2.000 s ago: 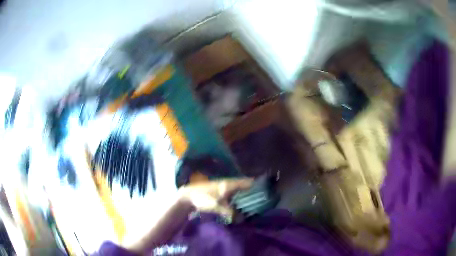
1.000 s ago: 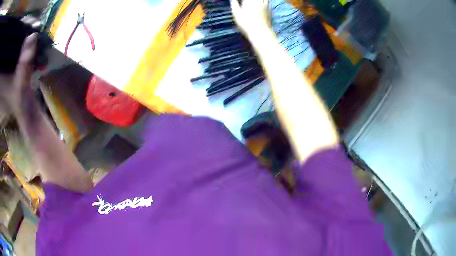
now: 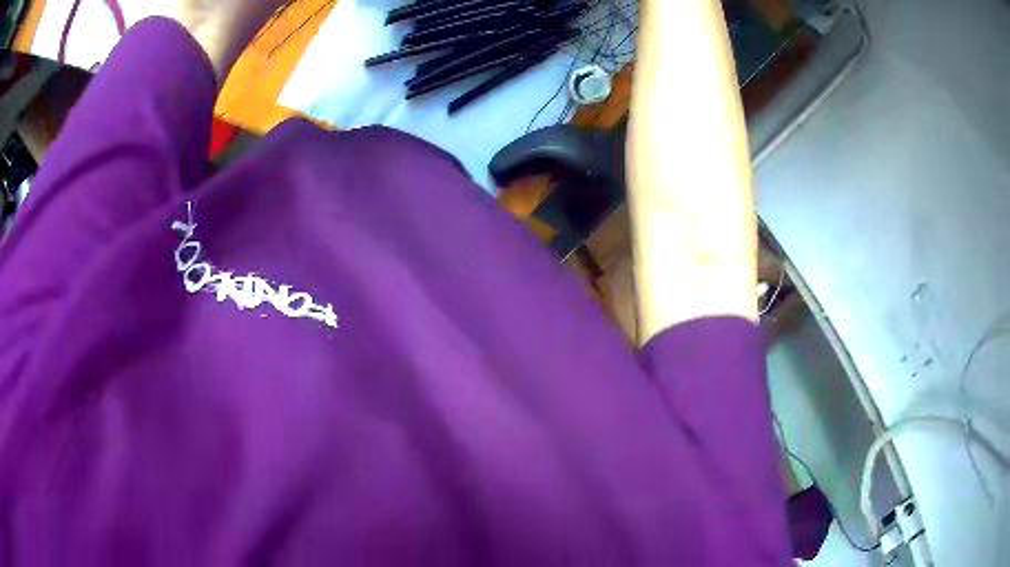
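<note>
Several slim black tubes lie in a pile on a white sheet at the top of the view, with thin dark wires at their right. A small pale ring lies beside the wires. A chunky black curved part is below it at the table edge. My right forearm runs up past these and out of the top edge, so my right hand is cut off. My left forearm shows only briefly at the upper left, and my left hand is out of the picture.
Orange-yellow strips border the sheet. Thin reddish curved handles show at the top left. A bit of red shows behind my left sleeve. A pale wall with a cable stands at the right.
The view has shifted, so the tubes sit higher and my purple shirt fills more of it. Both hands, seen earlier, are now beyond the frame. The dark object by my left hand is gone from view.
</note>
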